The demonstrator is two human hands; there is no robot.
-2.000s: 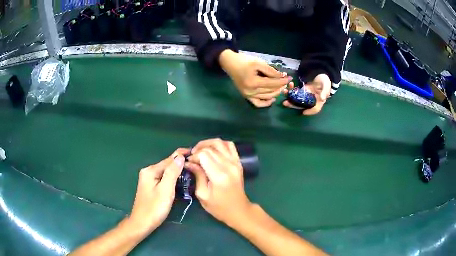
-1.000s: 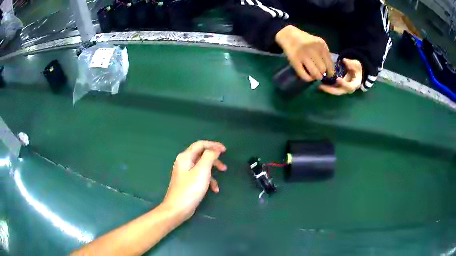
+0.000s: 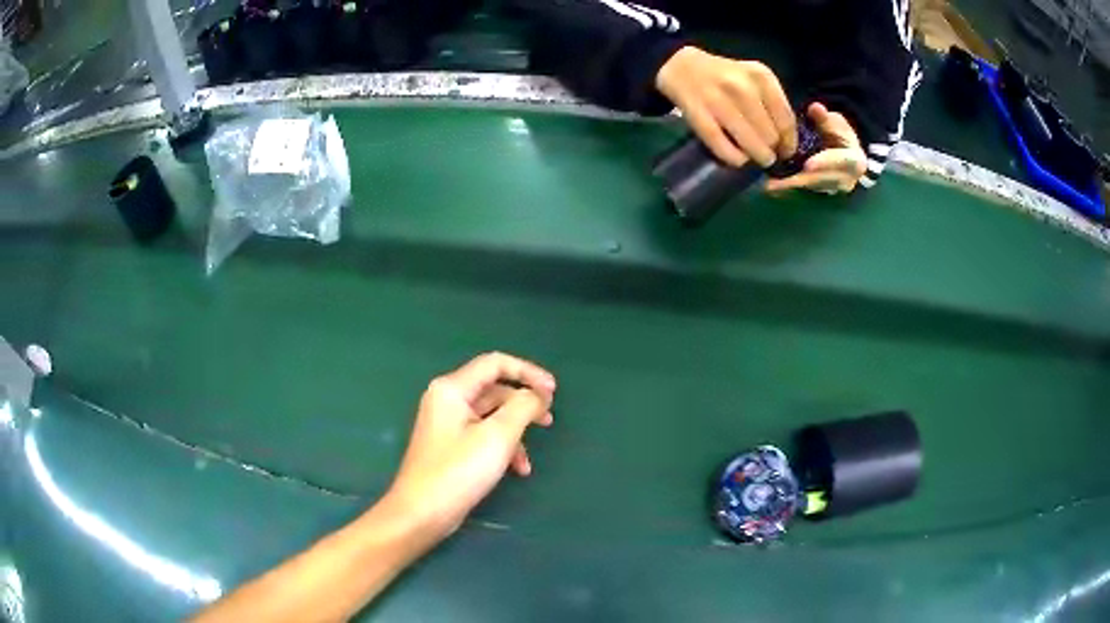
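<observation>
A black cylindrical housing [image 3: 867, 465] lies on its side on the green belt at the lower right. A bright green part [image 3: 816, 501] shows at its open left end. A round circuit board [image 3: 757, 493] lies face up just left of that end. My left hand [image 3: 475, 432] is held over the belt left of centre, fingers curled and loosely apart, with nothing seen in it. It is well left of the board. My right hand is not in view.
A person opposite holds another black housing [image 3: 706, 177] and a dark board at the upper right. A clear plastic bag [image 3: 278, 177] and a standing black housing [image 3: 143, 201] are at the upper left. A blue tray [image 3: 1035, 146] is at the far right.
Two seconds ago both my hands held the parts; they now lie released on the belt, moved right. My right hand has left the view. The board now lies flat, face up.
</observation>
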